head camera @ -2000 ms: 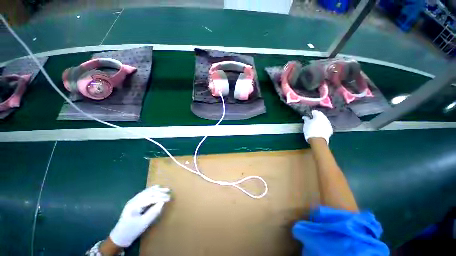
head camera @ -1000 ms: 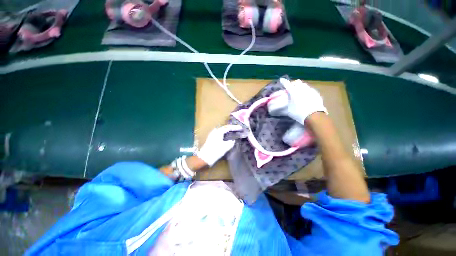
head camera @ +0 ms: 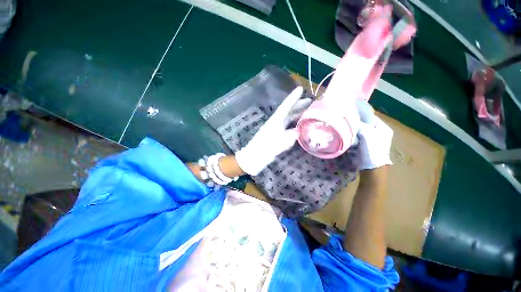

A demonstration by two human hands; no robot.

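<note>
The pink cat-ear headphones [head camera: 355, 74] are raised above the bench, with one round ear cup facing me. My gloved right hand [head camera: 374, 137] holds them at the cup's right side, its fingers partly hidden behind the cup. My gloved left hand [head camera: 273, 136] is at the cup's left edge with thumb and fingers apart; contact is unclear. The grey printed bag [head camera: 305, 177] lies flat beneath, partly over the tan cardboard sheet [head camera: 408, 171]. The white cable [head camera: 304, 43] runs down behind the headphones; its end is hidden.
The green bench [head camera: 188, 91] borders a conveyor with a white rail [head camera: 265, 31]. Another pink headset lies on a bag [head camera: 400, 60] just behind the held one, partly overlapped in view. A further headset [head camera: 485, 97] lies on its bag at far right.
The headphones have been lifted off the grey bag and turned so a cup faces me. My left hand has let go of the bag and moved to the cup. The view has tilted.
</note>
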